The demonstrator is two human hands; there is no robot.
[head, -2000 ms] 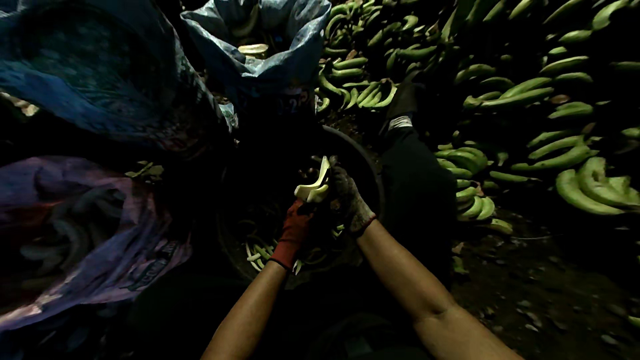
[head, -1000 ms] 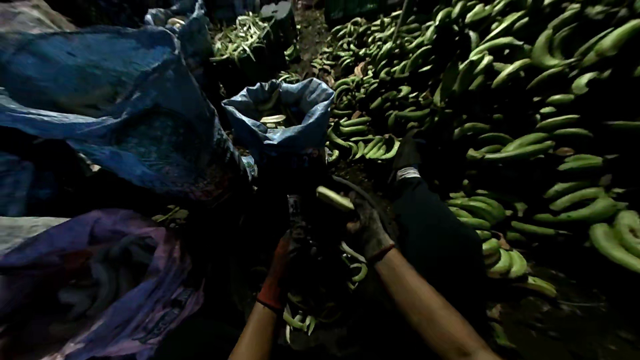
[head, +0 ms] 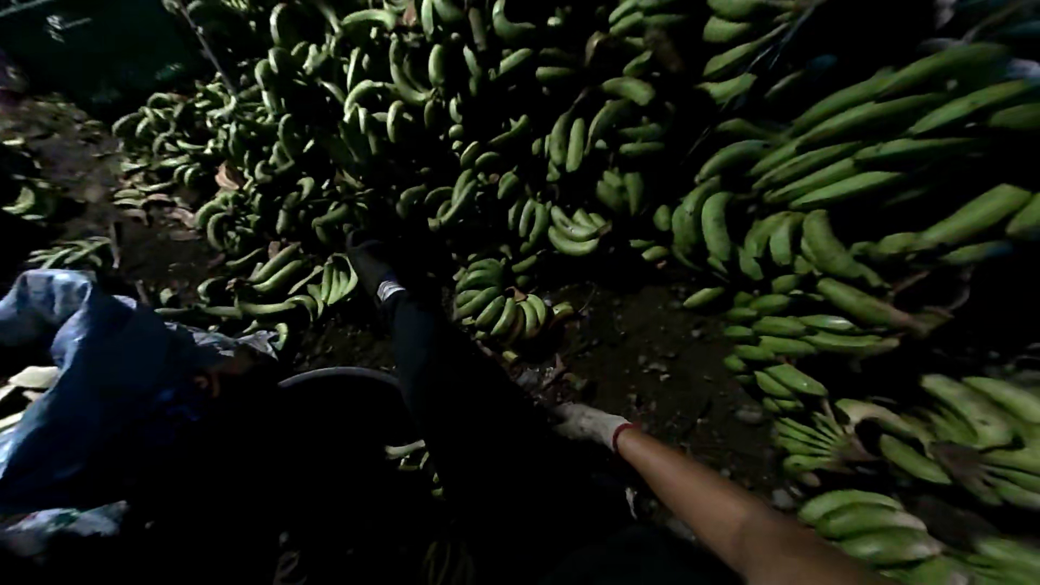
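My right hand [head: 589, 424], in a pale glove with a red cuff, reaches out over the dark ground beside my right leg [head: 455, 366]. Its fingertips fade into shadow, so whether it holds anything cannot be told. Beyond it lies a bunch of green bananas or plantains [head: 500, 301]. My left hand does not show. A blue sack [head: 106, 366] with pale pieces in its mouth stands at the left. Below it, a dark tub's rim [head: 341, 372] catches some light, with pale green strips [head: 410, 455] lower down.
A large heap of green fruit [head: 390, 106] spreads across the back. More bunches [head: 869, 528] lie at the right. Dark soil with small stones [head: 650, 366] runs between them. A dark green container [head: 97, 49] stands at the far left.
The view has swung to the right. My right hand held a pale piece of fruit earlier and is now out beside my right leg. My left hand has left the view.
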